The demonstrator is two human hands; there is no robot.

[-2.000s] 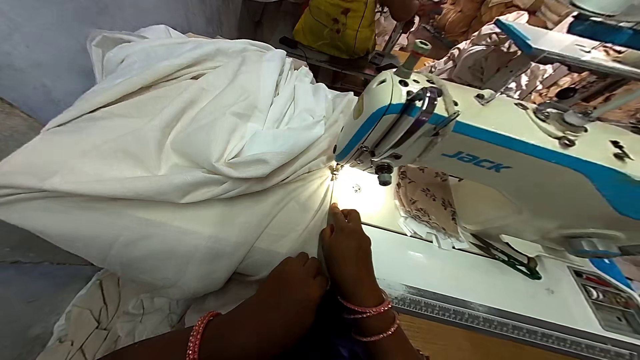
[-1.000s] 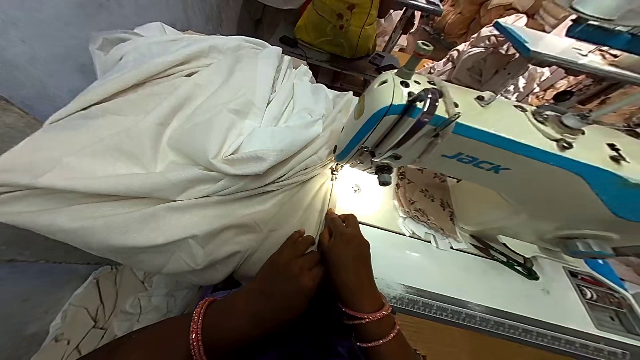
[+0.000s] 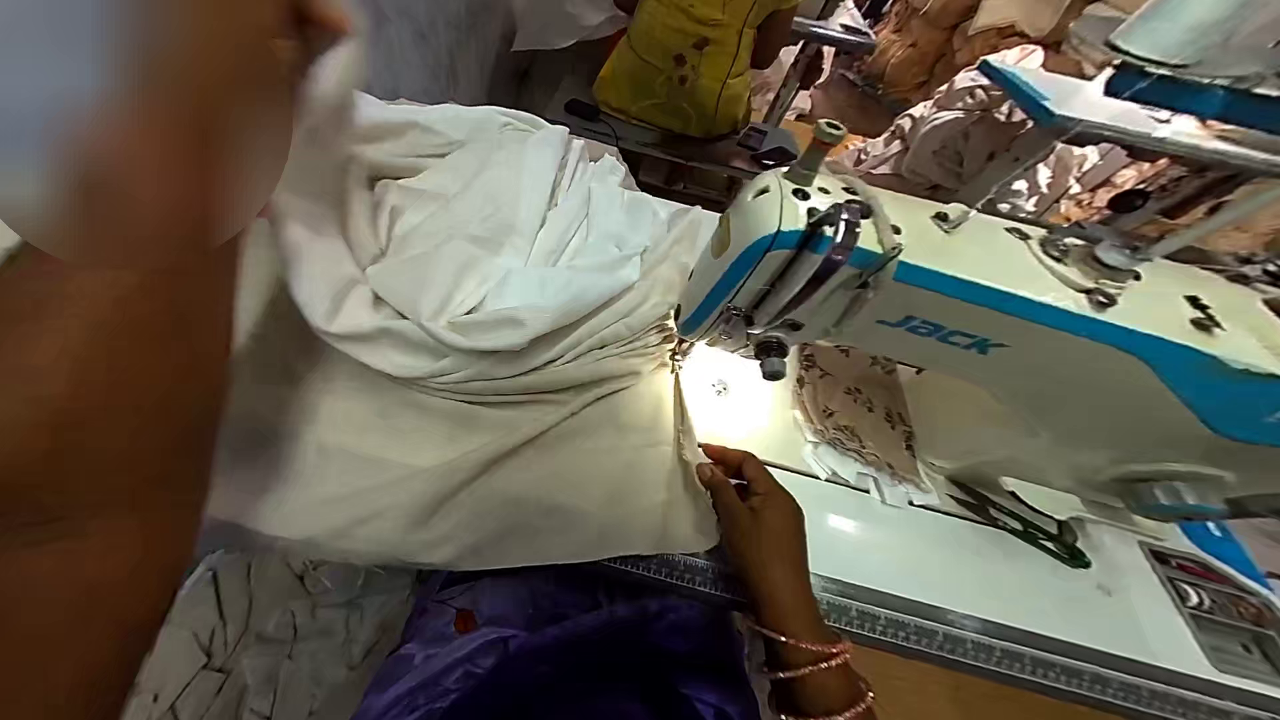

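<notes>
A large white cloth point(image 3: 480, 440) lies bunched to the left of the lit needle area of a Jack sewing machine point(image 3: 960, 330), its right edge running up under the presser foot. My right hand point(image 3: 750, 500) pinches that edge between thumb and fingers, just below the needle plate point(image 3: 725, 395). Raised at the upper left, my left hand point(image 3: 320, 20) is blurred and mostly cut off by the frame; a lifted fold of the white cloth hangs at its fingers. The forearm covers the left side of the view.
Floral fabric pieces point(image 3: 860, 415) and green-handled thread snips point(image 3: 1040, 530) lie on the machine bed. A metal ruler strip point(image 3: 900, 625) runs along the table's front edge. Cloth scraps point(image 3: 270, 640) are at lower left. A person in yellow point(image 3: 690, 60) sits beyond, near heaped fabric.
My left hand has left its place beside the right hand and risen to the upper left, where the cloth is lifted. My right hand stays at the cloth's edge near the needle.
</notes>
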